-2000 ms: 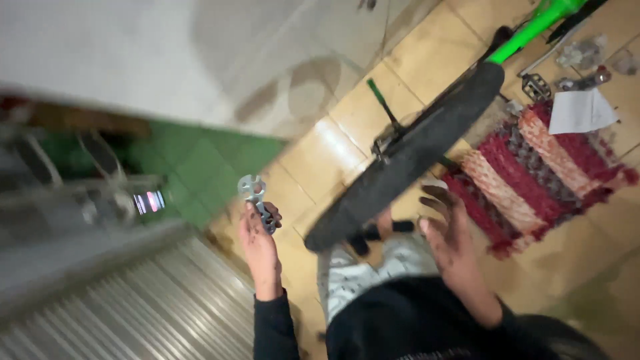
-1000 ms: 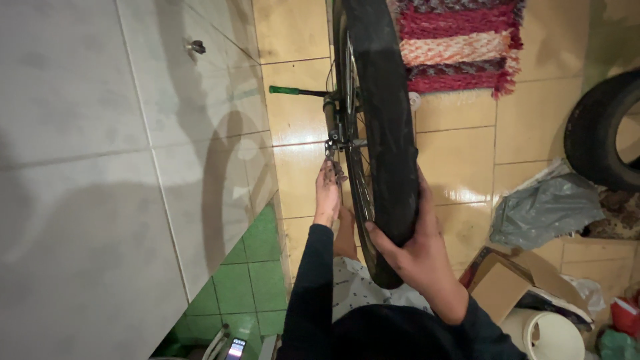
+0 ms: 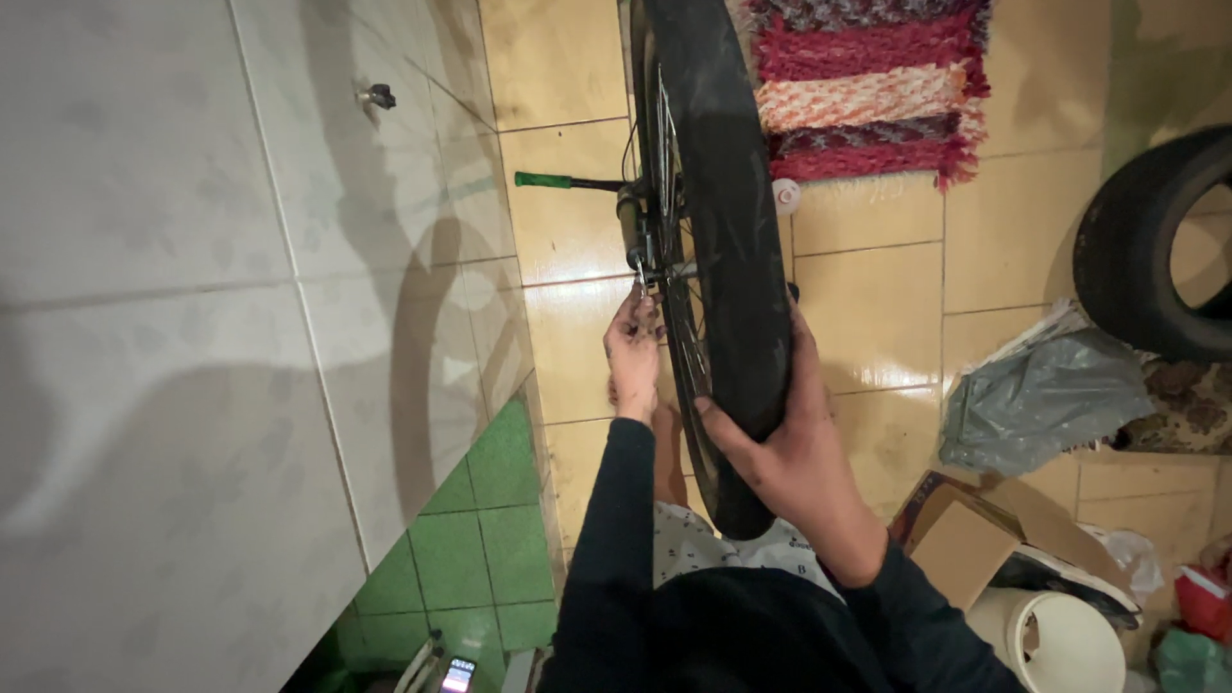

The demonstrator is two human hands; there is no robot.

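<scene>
A bicycle wheel with a wide black tyre [image 3: 736, 221] stands upright in front of me, its spokes showing on the left side. My right hand [image 3: 794, 443] grips the lower part of the tyre, thumb on the near left edge and fingers round the right side. Beside the hub, my left hand [image 3: 635, 332] holds a metal wrench [image 3: 642, 279], whose end is at the axle; the fingers hide most of it. Just above are a fork leg [image 3: 630, 226] and a handlebar with a green grip [image 3: 544, 180].
A tiled wall [image 3: 192, 241] rises close on the left. Right of the wheel are a striped rag rug [image 3: 866, 87], a loose tyre [image 3: 1107, 250], a grey plastic bag [image 3: 1044, 404], a cardboard box [image 3: 962, 549] and a white bucket [image 3: 1020, 645]. A lit phone [image 3: 459, 674] is at the bottom.
Two seconds ago my right hand was off the tyre and my left held the wrench away from the wheel; now both are at the wheel. The view has turned a lot.
</scene>
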